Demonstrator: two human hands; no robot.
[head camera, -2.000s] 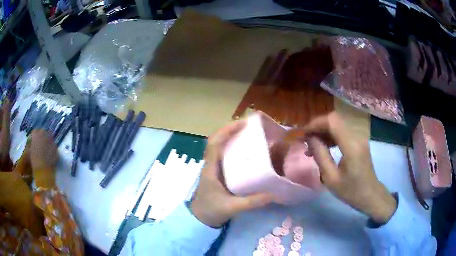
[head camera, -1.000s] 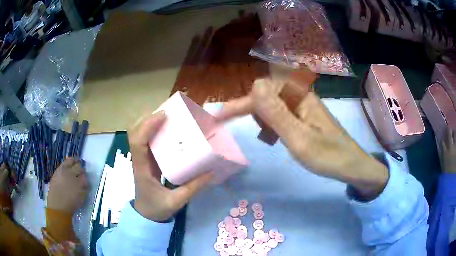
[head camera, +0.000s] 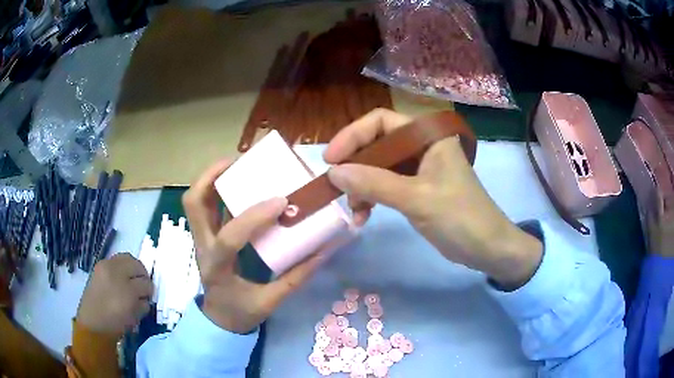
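Note:
My left hand (head camera: 233, 251) holds a pale-pink box (head camera: 259, 177) tilted above the white sheet, one finger on the end of a brown strap (head camera: 318, 193). A small pink disc shows at that strap end, against the box's outer side. My right hand (head camera: 436, 192) grips the strap between thumb and fingers, and its rest loops back over the hand. A loose pile of pink buttons (head camera: 358, 343) lies on the white sheet (head camera: 458, 317) below the box. The box's inside is mostly hidden.
Behind are the strap pile (head camera: 340, 88) on brown paper (head camera: 170, 140) and a bag of buttons (head camera: 443, 55). White tubes (head camera: 174, 269) and black tubes (head camera: 70, 214) lie left, beside a neighbour's hand (head camera: 114, 295). A pink box with a strap (head camera: 580, 151) stands right, near another person's sleeve (head camera: 650, 317).
The strap has come from beside the box onto its outer side, its end now under my left finger. My right hand has turned. The neighbour's hand at left has moved nearer the white tubes.

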